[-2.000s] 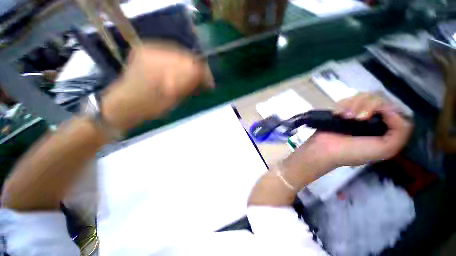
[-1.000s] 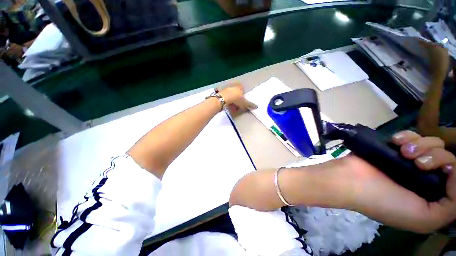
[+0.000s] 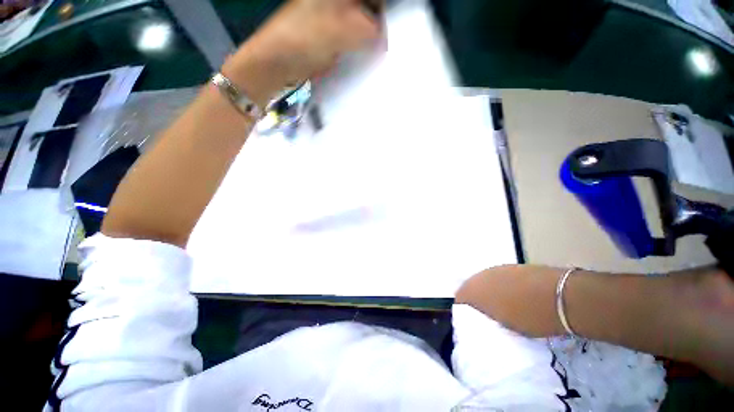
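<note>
My left hand [image 3: 334,36], blurred and partly cut off by the top edge, grips a thin white panel [image 3: 414,48] above the work sheet. Small circuit parts and wires [image 3: 290,109] show below my left hand, near the wrist. The panel's outline merges with the white work sheet [image 3: 346,249]. My right hand [image 3: 716,294] is mostly beyond the right edge, its fingers hidden. It holds up the hand roller [image 3: 616,205], with a blue cylinder and black frame, over the grey-beige cardboard [image 3: 555,145].
A dark stack of black sheets [image 3: 101,181] and crinkled clear plastic [image 3: 113,121] lie at left. White panels with black pieces [image 3: 60,137] lie beyond them. Another white panel [image 3: 700,149] is at right. White waste liners [image 3: 616,374] are heaped below the right table edge.
My left hand reached to the panels on the cardboard and has come back left with a white panel. The roller has moved right. The view has turned left.
</note>
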